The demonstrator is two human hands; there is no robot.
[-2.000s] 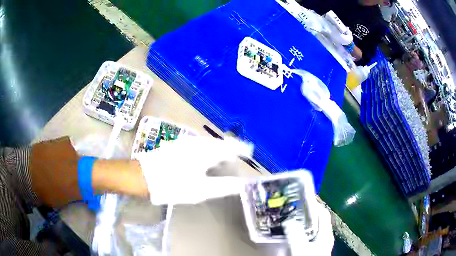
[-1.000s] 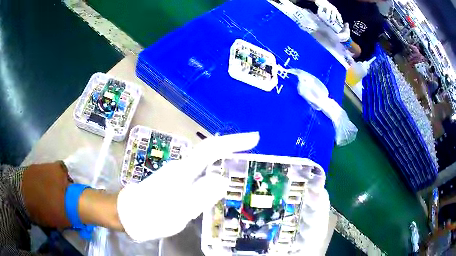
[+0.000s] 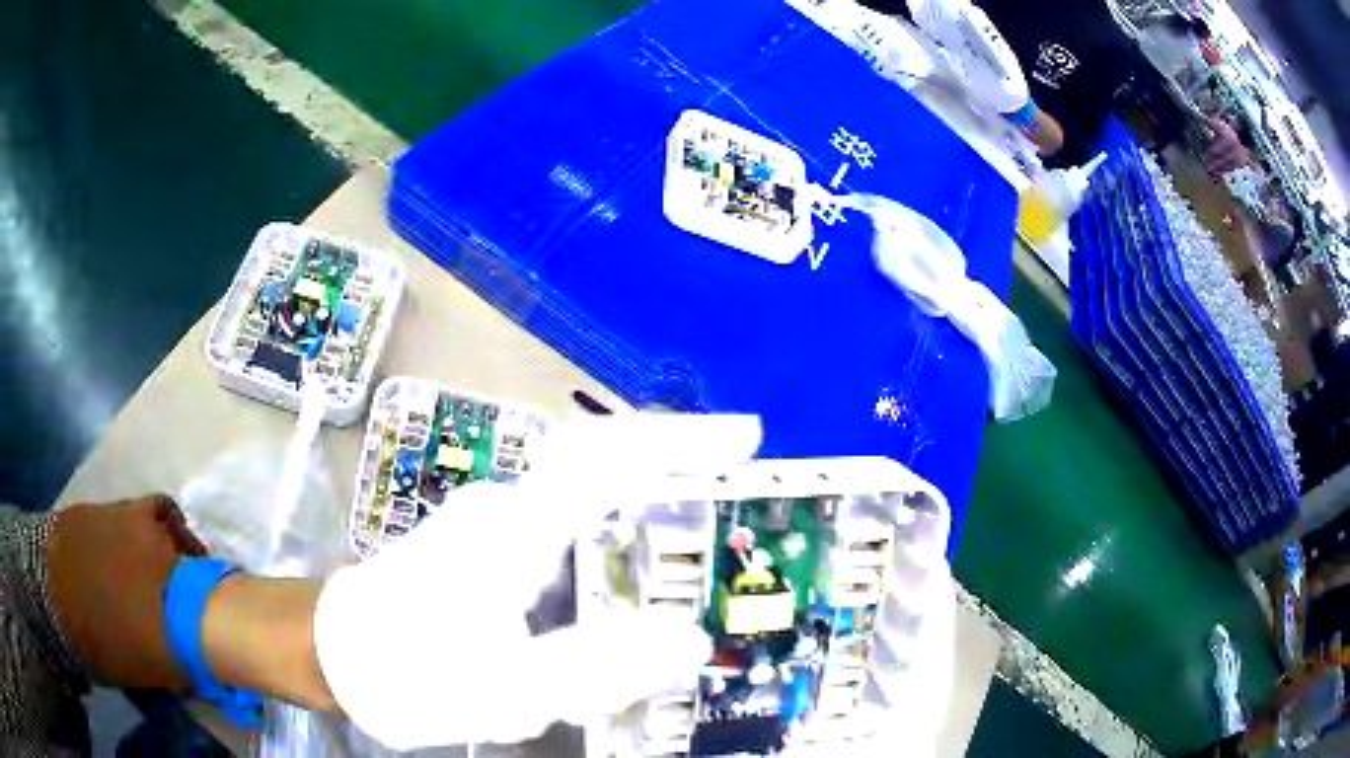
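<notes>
A white open socket housing (image 3: 903, 592), with a green circuit board, a yellow block and contact pieces inside, is close in front of me at bottom centre. It is tilted to face me, and its lower edge reaches the picture's rim. My left hand (image 3: 489, 607), in a white glove, holds it by its left side, with fingers over the left compartments. I cannot make out my right hand; the housing may hide it. Two similar open housings lie on the beige board, one at left (image 3: 307, 319) and one (image 3: 444, 452) partly behind my left hand.
A blue sheet stack (image 3: 592, 237) bears another open housing (image 3: 736, 185) with its bagged cord (image 3: 948, 296). A dark thin tool tip (image 3: 591, 401) shows by the stack. Beyond are a yellowish bottle (image 3: 1048, 200), stacked blue trays (image 3: 1170, 341) and a coworker's gloved hand (image 3: 970, 52).
The held housing has come closer and turned its inside towards me. My left hand has moved from reaching beside it to gripping its left side. My right glove, seen earlier behind it, no longer shows clearly.
</notes>
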